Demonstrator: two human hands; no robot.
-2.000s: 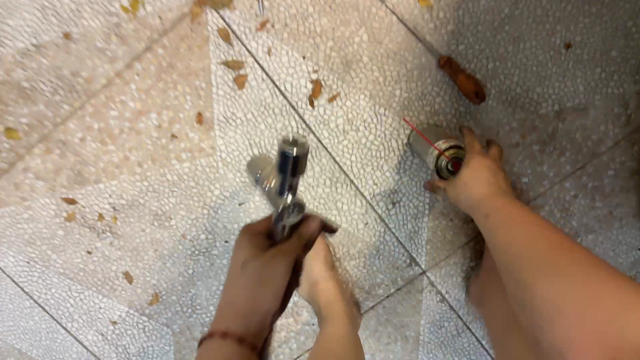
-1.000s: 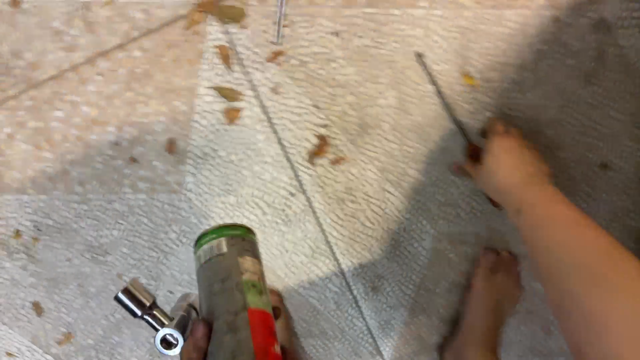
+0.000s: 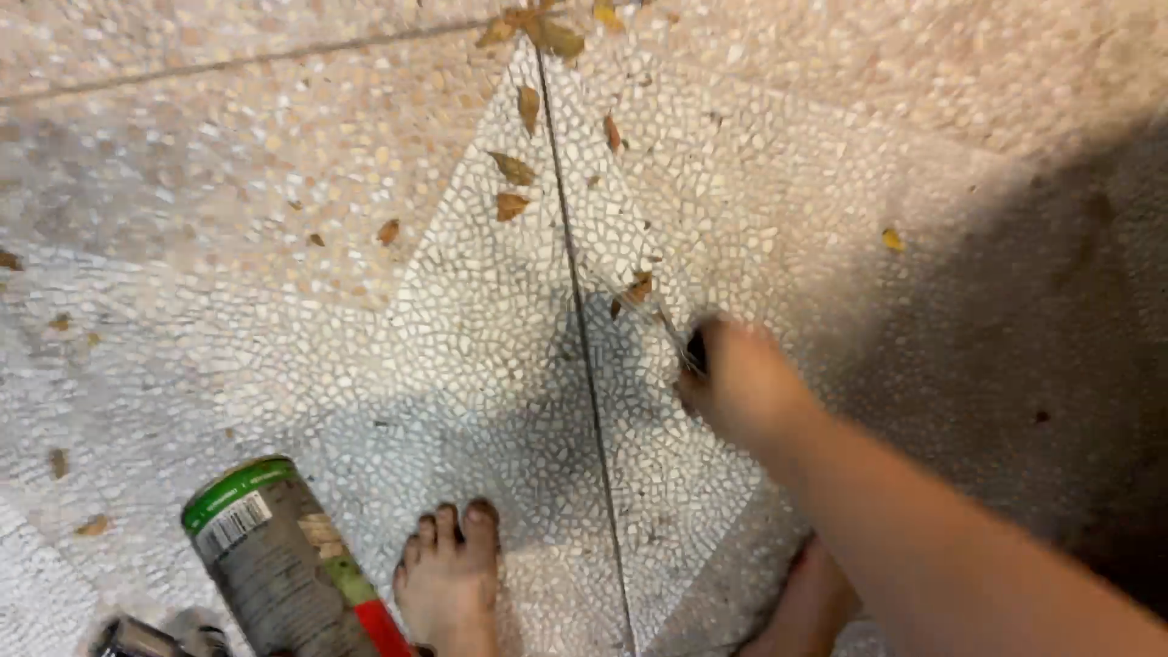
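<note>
My right hand (image 3: 744, 383) is closed around the dark handle of a screwdriver (image 3: 677, 342), whose thin metal shaft points up and left and is blurred. At the lower left, a spray can (image 3: 287, 566) with a green rim and a red patch leans with its green end up. Only a sliver of the fingers of my left hand shows at the can's lower edge, at the bottom of the view. Beside the can, at the bottom left corner, lie the shiny chrome ends of a metal tool (image 3: 137, 639), partly cut off.
The floor is pebbled terrazzo with dark joint lines (image 3: 584, 365). Dry leaves (image 3: 513, 169) are scattered over it. My bare left foot (image 3: 452, 575) stands at the bottom middle, and part of the other foot (image 3: 803, 602) shows under my right forearm. A dark shadow covers the right side.
Two seconds ago my right hand was on the can and the screwdriver lay on the floor. The can is now at my left hand, and my right hand has brought the screwdriver leftward.
</note>
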